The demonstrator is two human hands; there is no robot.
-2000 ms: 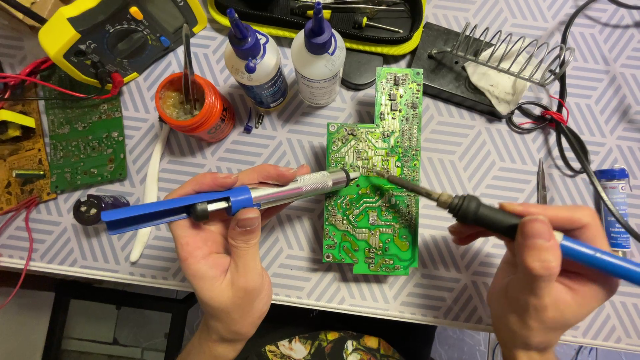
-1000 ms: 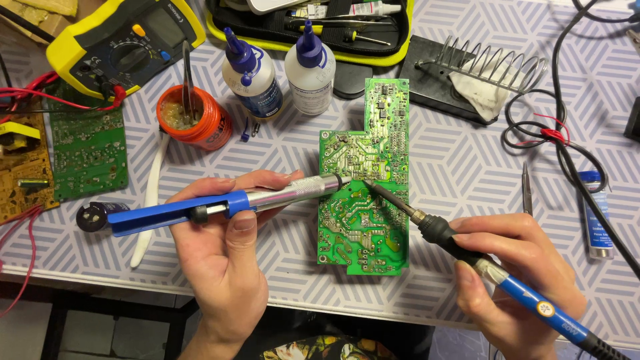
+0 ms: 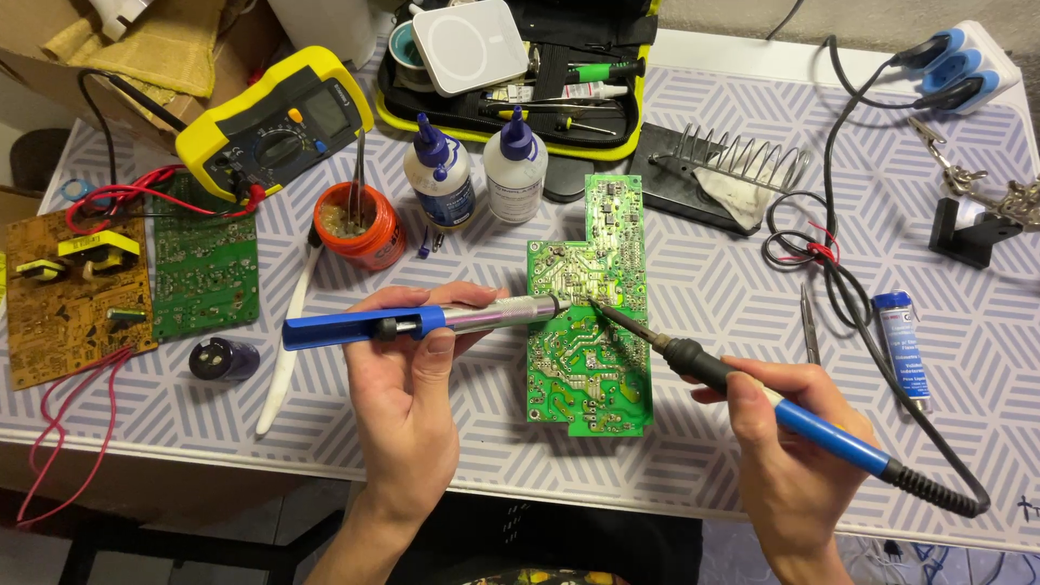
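Observation:
A green printed circuit board [image 3: 589, 357] lies solder side up on the patterned table cover. My left hand [image 3: 406, 390] grips a blue and silver desoldering pump [image 3: 496, 314], whose nozzle reaches over the board's left half, just left of the iron's tip. In my right hand [image 3: 792, 439] is a blue soldering iron [image 3: 829, 426], held like a pen. Its dark tip meets the upper middle of the board, or hovers just over it; which one I cannot tell.
Behind the board stand two plastic bottles [image 3: 517, 175], an orange jar [image 3: 357, 236] with tweezers, and a soldering iron stand [image 3: 691, 179]. A multimeter [image 3: 276, 130] and more circuit boards [image 3: 81, 301] are at left. The iron's cable [image 3: 894, 390] loops at right.
The view has widened, now showing more of the table's back. The soldering iron, at a flatter angle two seconds ago, now slants more steeply across the view. The pump stays over the board's left part.

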